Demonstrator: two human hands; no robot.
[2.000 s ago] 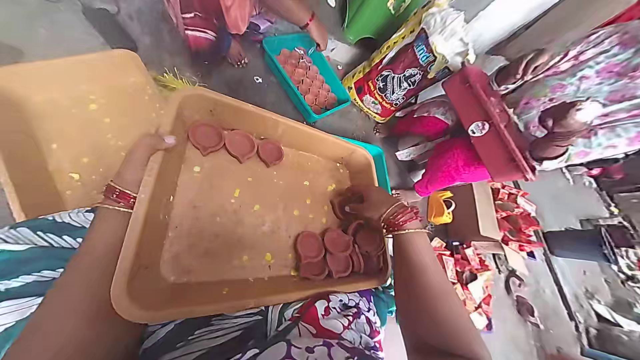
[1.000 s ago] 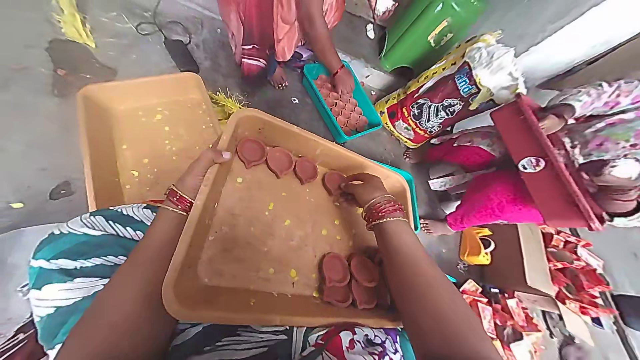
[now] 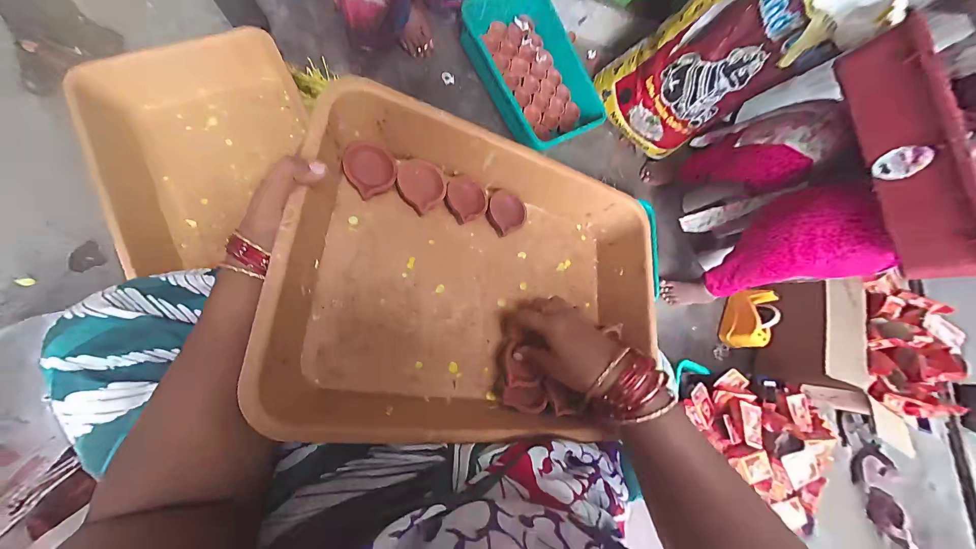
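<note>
My left hand (image 3: 278,202) grips the left rim of an orange plastic tray (image 3: 427,320), thumb over the edge. Inside it, several clay diya lamps (image 3: 421,186) stand in a row along the far wall. My right hand (image 3: 560,343) is over a cluster of clay lamps (image 3: 526,396) in the near right corner, fingers bent around one lamp; whether it is gripped firmly is blurred. Part of the cluster is hidden by that hand. Red bangles circle both wrists.
A second orange tray (image 3: 206,137) lies at the left. Ahead, a teal tray (image 3: 587,126) holds many clay lamps beside a printed sack (image 3: 686,76). At the right are a person's pink-clad legs (image 3: 801,236), a dark red tray (image 3: 907,152), a yellow object (image 3: 747,319) and red packets (image 3: 762,442).
My right hand has moved from the row at the far wall back to the near right cluster. A fourth lamp now stands in the row, where three stood two seconds ago.
</note>
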